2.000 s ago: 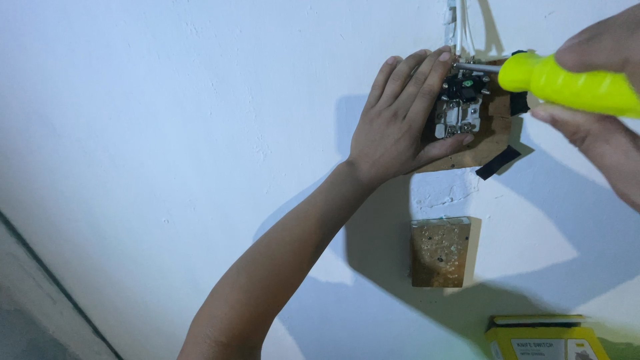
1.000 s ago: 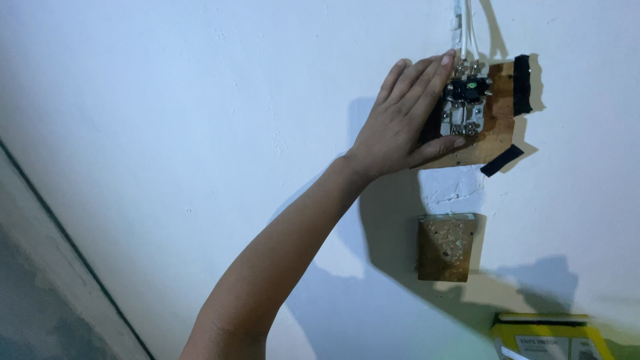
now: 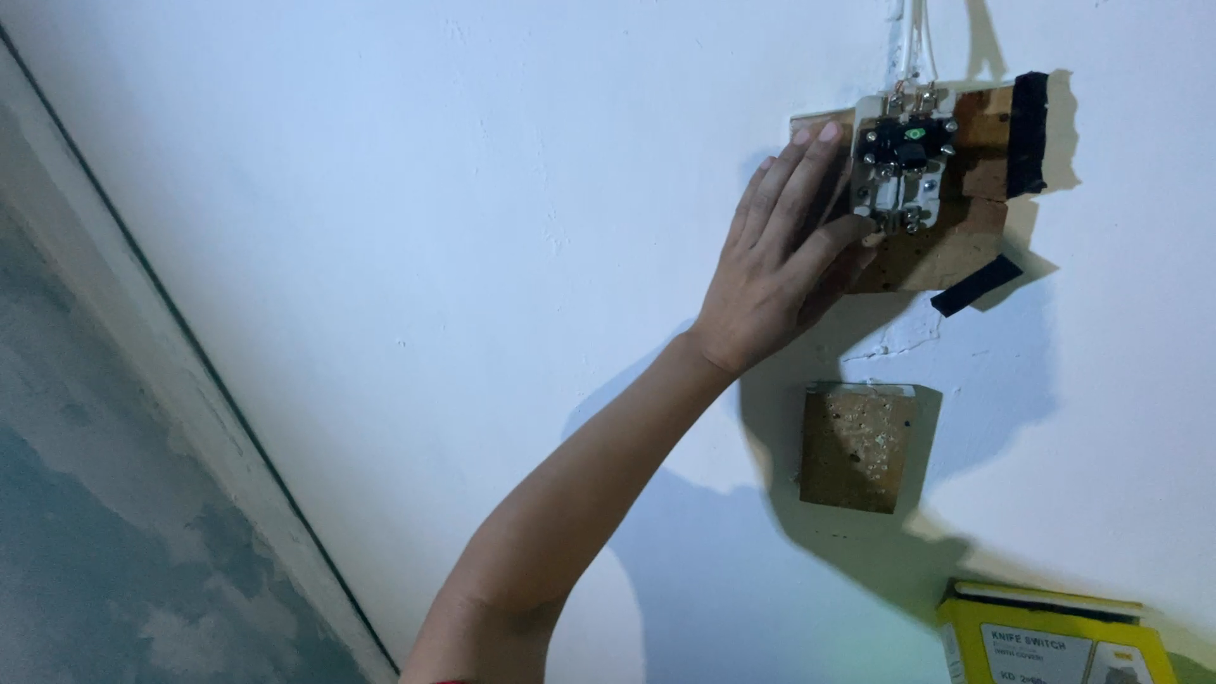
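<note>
My left hand (image 3: 793, 233) rests on the wall at the left side of a knife switch (image 3: 907, 157), its thumb at the lower left corner and its fingertips close to the left edge. The switch has a white base, a black middle part and metal screw terminals, and sits on a brown wooden board (image 3: 978, 228). White wires (image 3: 914, 43) come down from above, with bare copper ends at the top terminals. Whether the fingers grip the switch is partly hidden. My right hand is out of view.
Black tape (image 3: 1029, 133) covers the board's right edge, and another strip (image 3: 977, 285) hangs at its lower right. Below is a small wooden block (image 3: 857, 448) on the wall. A yellow knife switch box (image 3: 1054, 636) stands at the lower right. A dark wall edge (image 3: 190, 332) slants down at left.
My right hand and the yellow-handled screwdriver, at the top terminals two seconds ago, have left the view. My left hand's fingers have shifted down and left from the switch's top, showing more of it.
</note>
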